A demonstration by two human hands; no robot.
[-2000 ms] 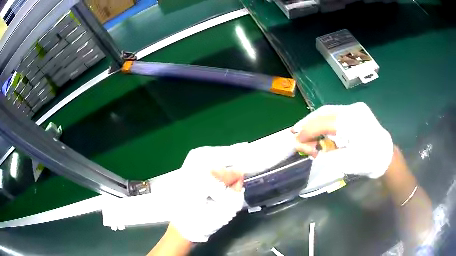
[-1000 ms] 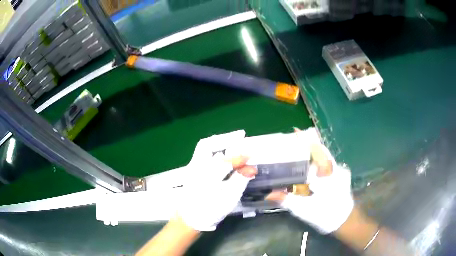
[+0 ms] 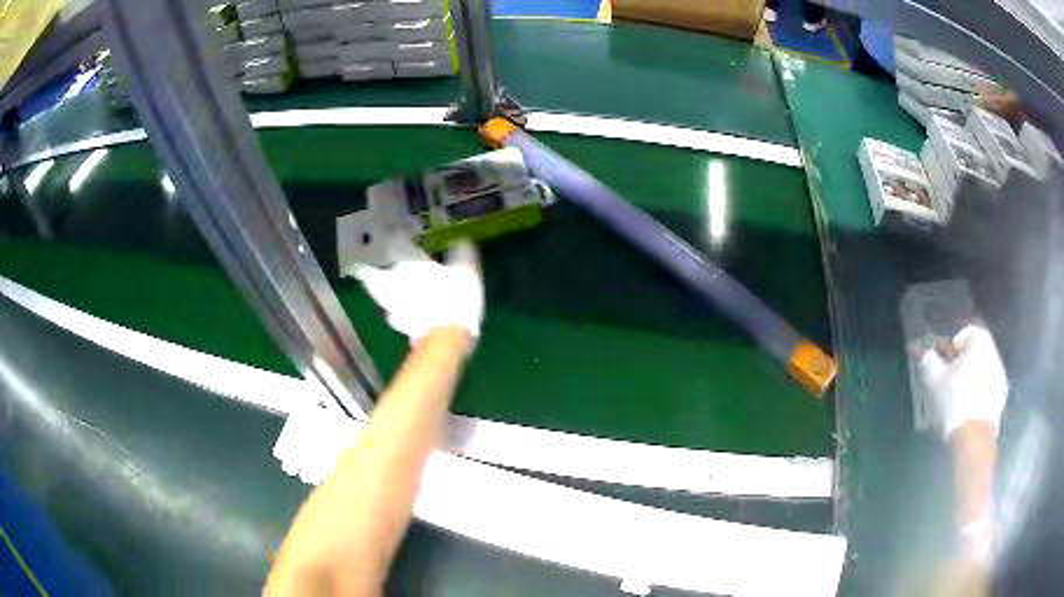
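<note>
A grey-white retail box with a lime-green side point(image 3: 484, 208) lies on the belt against the slanted bar, its white flap with a small hole sticking out to the left. My left hand point(image 3: 426, 297), in a white glove with bare fingertips, reaches over the belt to its near edge. The hand is blurred and its grip is unclear. My right hand point(image 3: 966, 379), also gloved, is at the far right with its fingers bent on another pale retail box point(image 3: 933, 306) on the green surface. The hand covers part of that box.
A purplish bar with orange ends point(image 3: 665, 245) slants across the belt. A metal upright point(image 3: 222, 187) stands at left. A white ledge point(image 3: 548, 525) runs along the near side. Boxes point(image 3: 898, 181) stand at upper right, and stacked boxes point(image 3: 373, 41) at upper left. A person's feet show beyond.
The view has swung left. My hands have parted from the box they both held, left out over the belt, right over to the right surface. The lime-green box has moved right, to the bar.
</note>
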